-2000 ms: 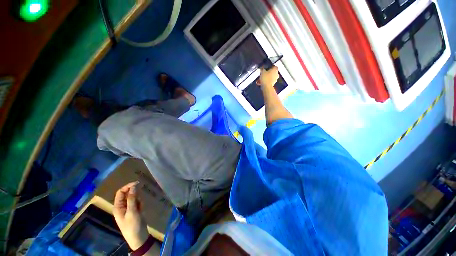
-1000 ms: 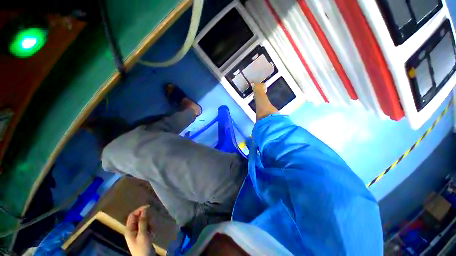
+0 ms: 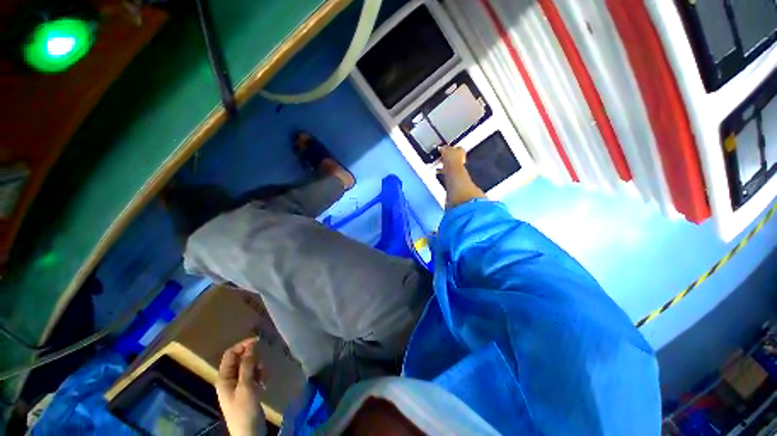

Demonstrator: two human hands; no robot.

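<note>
A black-edged panel with silver areas [image 3: 456,112] lies in the middle pocket of the white foam tray [image 3: 394,122]. My right hand [image 3: 453,162] is at its near edge, fingertips touching or very close; whether they grip it is unclear. My left hand [image 3: 238,381] is raised, empty and loosely curled, beside the black tray [image 3: 170,396] on the cardboard carton [image 3: 209,328] at lower left. A glossy dark surface shows inside the black tray, which the frame edge partly cuts off.
Stacked white trays with red stripes [image 3: 588,94] stand at upper right, with more panels beyond. The green bench [image 3: 128,162] curves along the left, with a green light [image 3: 58,43] and a pale hose [image 3: 345,72]. My grey-trousered legs and a blue frame [image 3: 392,217] lie between.
The middle pocket showed a dark glossy surface and a black object at my right hand; now the silver-marked panel shows there. My left hand has moved lower. The view has shifted slightly.
</note>
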